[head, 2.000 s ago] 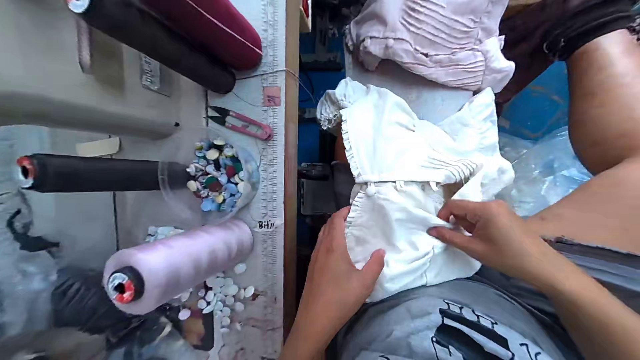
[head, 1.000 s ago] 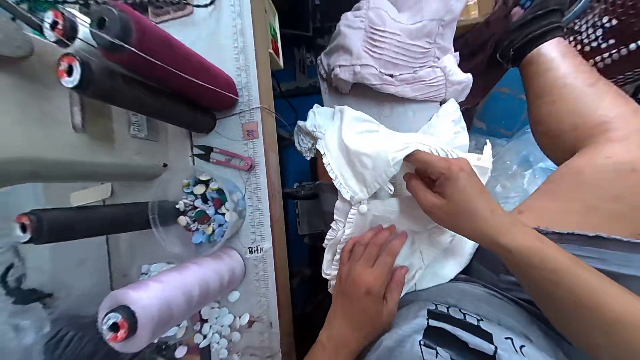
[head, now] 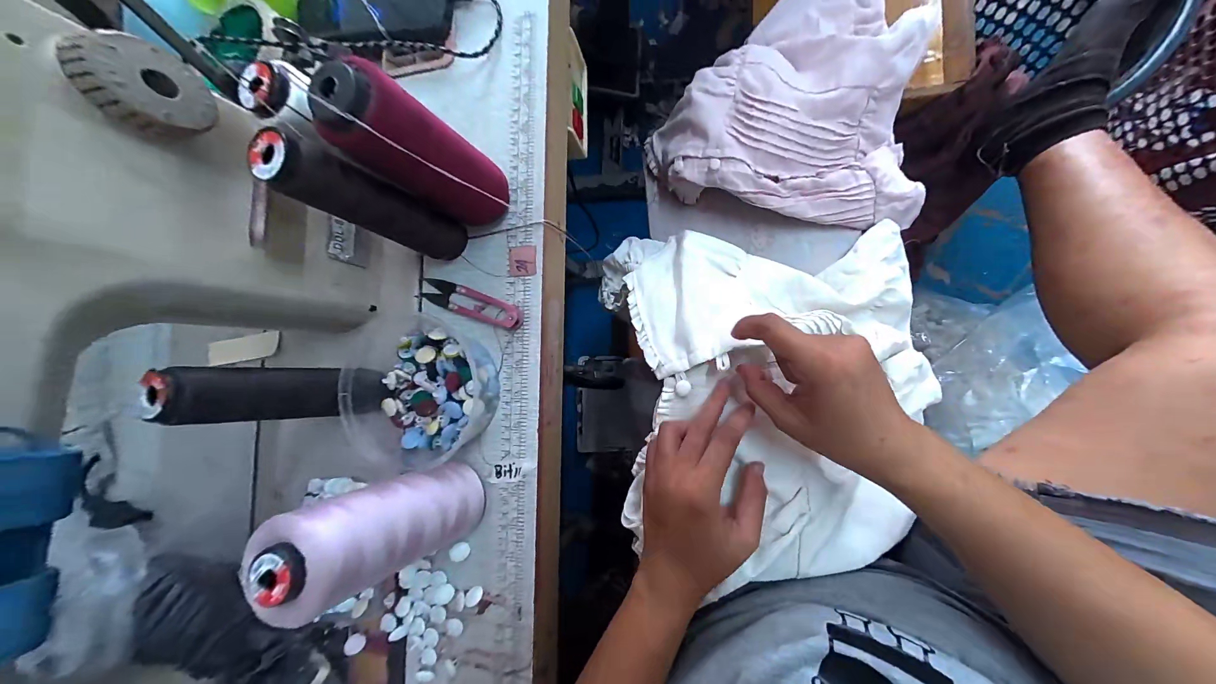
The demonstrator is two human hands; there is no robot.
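A white garment with ruffled edges and pintucks lies across my lap. My left hand rests on its lower part, fingers spread, the fingertips close to the garment's opening. Just above and to the right, my right hand is bent over the cloth, thumb and index finger apart near a small loop on the edge. A round white covered button shows left of my fingertips. Whether my right fingertips pinch any cloth is hard to tell. Beyond lies a pale pink pleated garment.
On the sewing machine table at left are a lilac thread cone, a maroon cone, black cones, pink-handled thread snips, a clear tub of mixed buttons and loose white buttons. A measuring tape runs along the table's edge.
One second ago my right hand was pinching the white cloth higher up; it has come down beside my left fingertips, its fingers apart. The view has shifted.
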